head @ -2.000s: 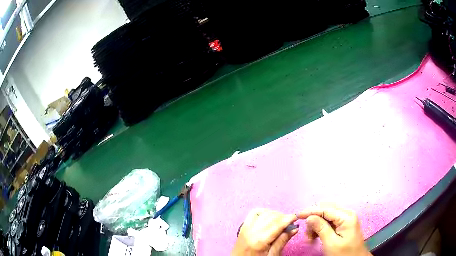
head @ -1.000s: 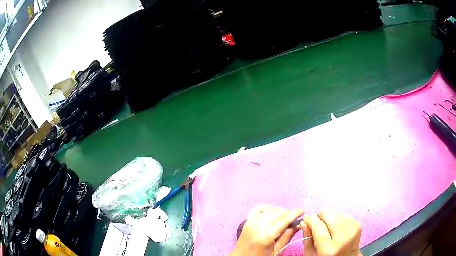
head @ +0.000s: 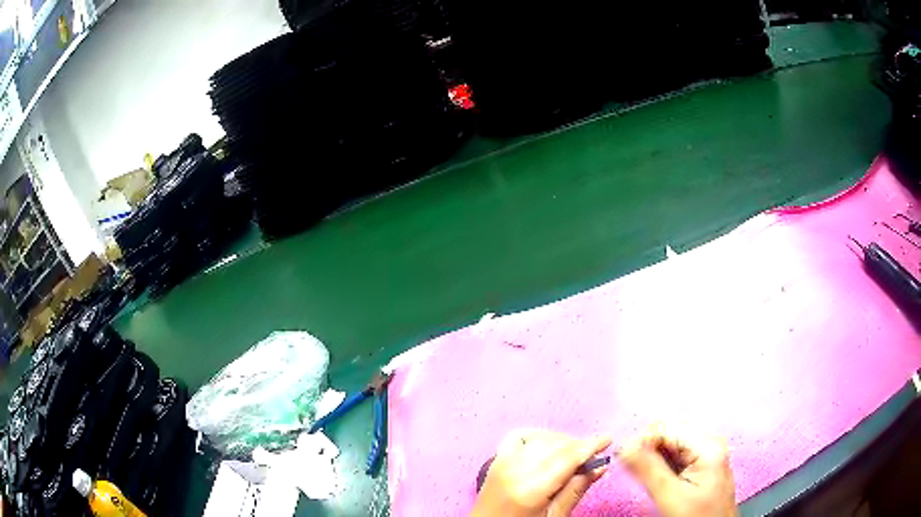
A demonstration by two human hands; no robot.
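Observation:
A small dark part (head: 595, 464) shows at the fingertips of my left hand (head: 535, 473), low over the pink mat (head: 454, 404). My left hand is closed on it, and most of the part is hidden by the fingers. My right hand (head: 687, 475) is just to the right, its fingertips curled and slightly blurred. Whether they hold anything cannot be told. A dark rounded end shows at the left side of my left hand.
Blue-handled cutters (head: 376, 419) lie beside the mat's left edge, near a clear plastic bag (head: 263, 389) and white paper (head: 303, 470). A yellow bottle (head: 111, 500) is bottom left. A black screwdriver-like tool (head: 894, 275) lies right. Black panel stacks (head: 343, 121) line the green bench.
My right fingertips have moved slightly away from my left fingertips. The thin pale strand seen between the hands a second ago no longer shows. The view has tilted slightly.

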